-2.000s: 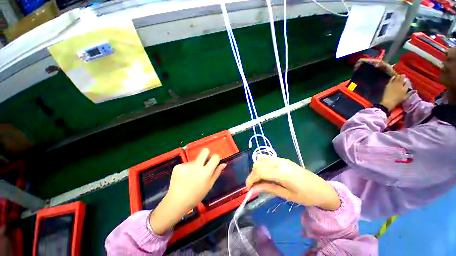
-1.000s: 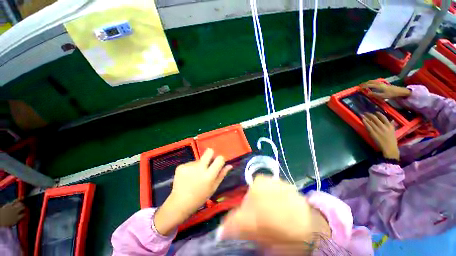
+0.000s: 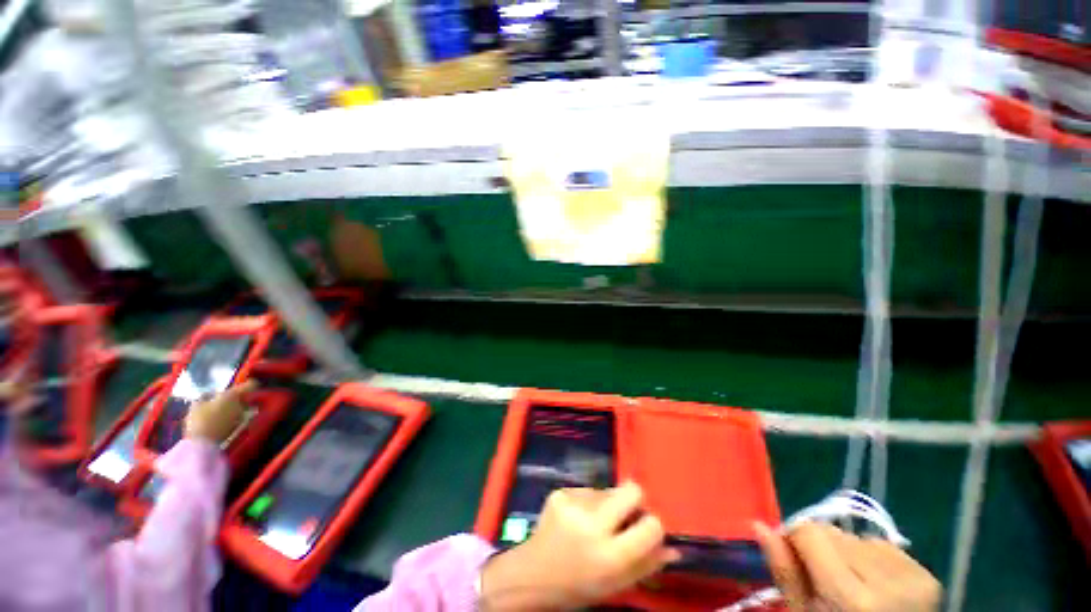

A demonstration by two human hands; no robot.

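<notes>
A two-bay red tray (image 3: pixel 768 478) lies in front of me. A tablet (image 3: pixel 562 460) with red text and a green patch lies in its left bay. The right bay shows plain red floor. A second dark tablet (image 3: pixel 718 558) is tilted up at the near side of that bay, seen nearly edge-on. My left hand (image 3: pixel 586 544) grips its left end. My right hand (image 3: pixel 855 571) is at its right end, fingers closed around a white cable (image 3: pixel 748 600); the plug is hidden. A white cable coil (image 3: pixel 855 508) shows behind my right hand. The picture is blurred.
Another tray (image 3: pixel 407 416) with a lit tablet lies to the left. Beyond it, a person's hand (image 3: pixel 218 414) touches a tilted tray. White cables (image 3: pixel 877 275) hang at the right. A yellow sheet (image 3: pixel 592 227) hangs from the shelf. A tray edge shows far right.
The view has swung left, so the tray sits further right and the left neighbour's trays show. My right hand has come down to the tablet's right end. My left hand keeps its grip.
</notes>
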